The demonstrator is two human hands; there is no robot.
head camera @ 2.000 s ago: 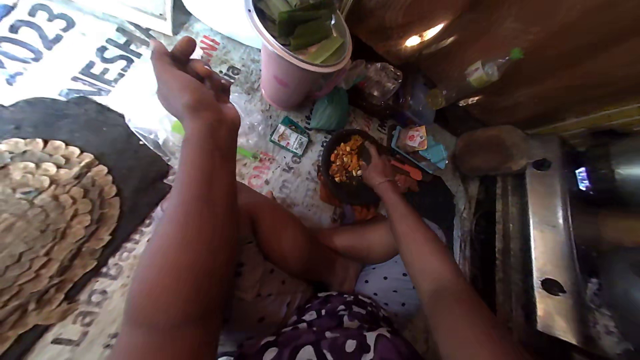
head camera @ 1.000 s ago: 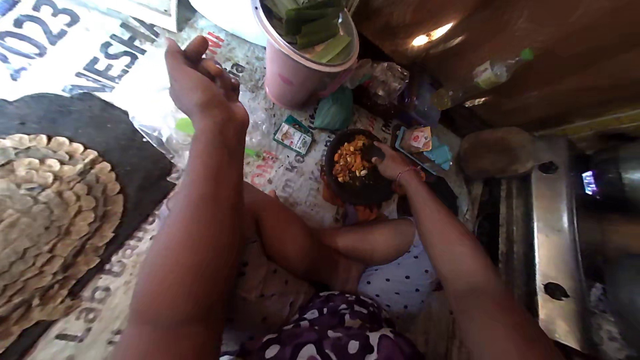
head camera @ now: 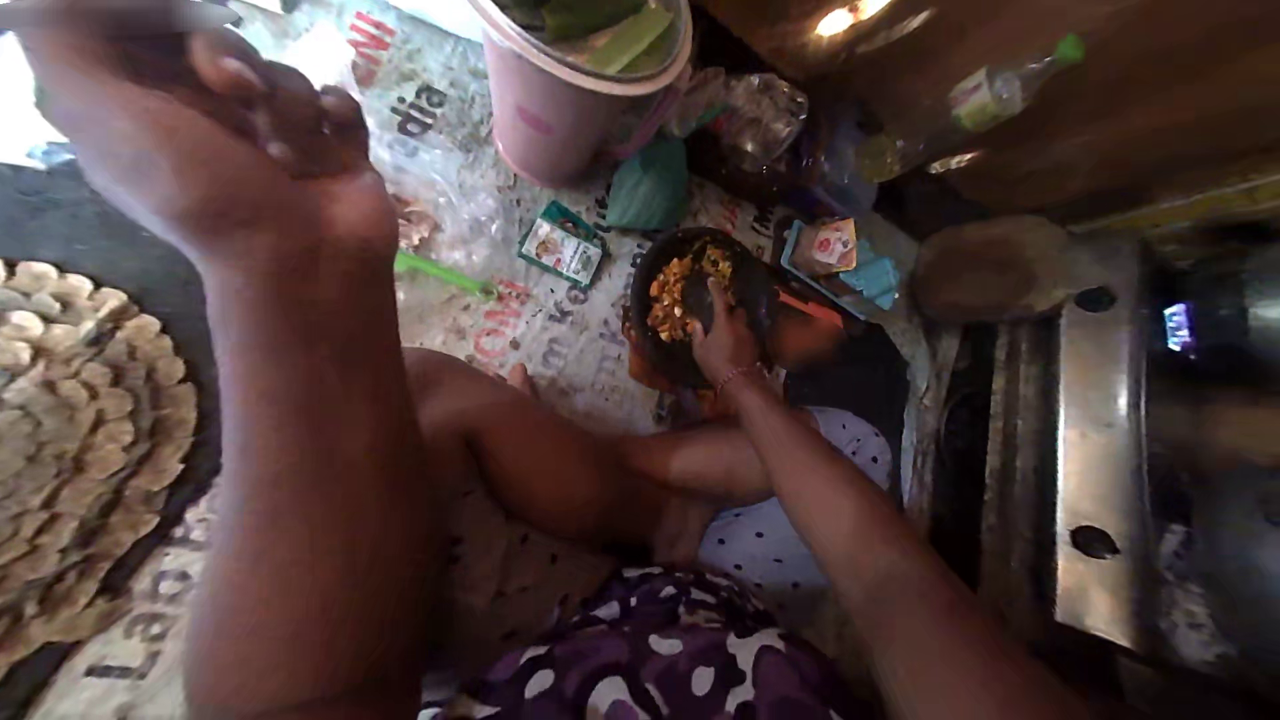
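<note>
My left hand [head camera: 250,140] is raised large at the upper left, its fingers curled. A dark, thin-edged flat thing [head camera: 130,14] crosses the top corner by these fingers; whether they hold it cannot be told. Lower and to the right, my right hand [head camera: 727,340] reaches into a dark round bowl [head camera: 650,345], its fingertips at the chopped orange and yellow food [head camera: 675,300]. Its palm side is hidden. Beyond the bowl stands a pink plastic bucket [head camera: 545,125] with green leaf or stalk pieces [head camera: 635,40] inside.
A green packet [head camera: 562,245] and a green bundle [head camera: 648,185] lie near the bowl. To its right are a blue tray [head camera: 800,262] with packets and a metal stove-like unit [head camera: 1100,440]. Overlapping pale discs [head camera: 90,430] cover a dark surface at left.
My left hand has come nearer the top left corner and looks larger. The right hand, at the bowl's right rim one second ago, now reaches farther inside it.
</note>
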